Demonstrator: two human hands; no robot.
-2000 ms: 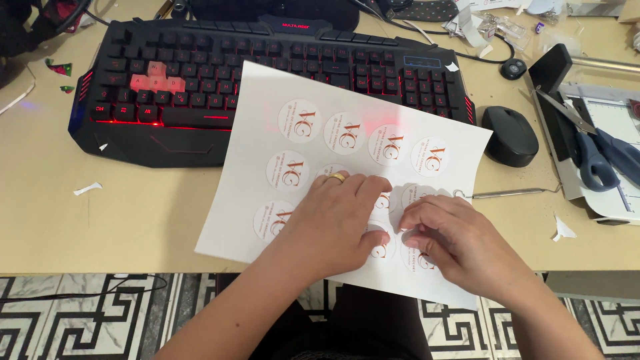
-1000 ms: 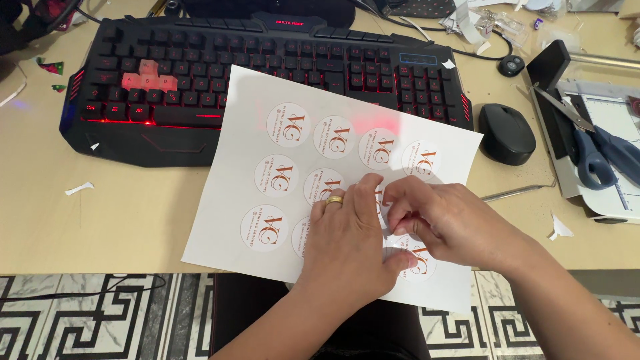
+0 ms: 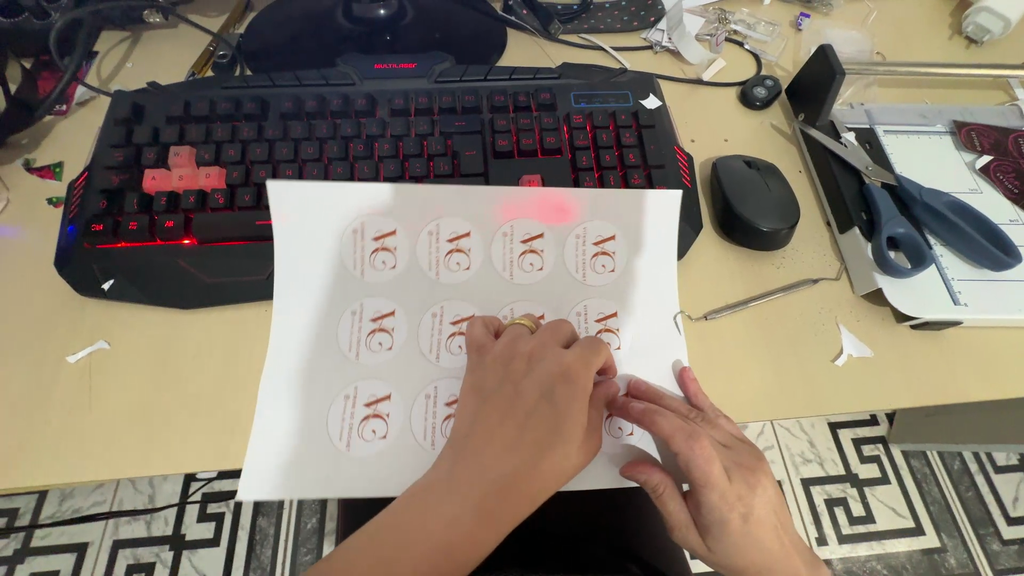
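A white sheet (image 3: 308,336) of round printed stickers lies partly over the keyboard's lower edge and reaches past the desk's front edge. Its round stickers (image 3: 373,330) stand in rows and bear brown-red lettering. My left hand (image 3: 536,392), with a gold ring, rests on the sheet, thumb and forefinger pinched together near the lower right stickers; what lies between them is hidden. My right hand (image 3: 696,456) is at the sheet's lower right, its fingertips close to the left thumb, its own thumb spread away below the lower right sticker (image 3: 620,428).
Behind the sheet is a black backlit keyboard (image 3: 184,272). To the right are a black mouse (image 3: 754,202), a metal double-ended hook tool (image 3: 756,300), blue-handled scissors (image 3: 888,228) on a paper trimmer (image 3: 920,308), and paper scraps (image 3: 852,344).
The sheet has turned so its rows run nearly level. My left hand's fingers have curled into a pinch, and my right hand has moved lower on the sheet, its fingers opening out.
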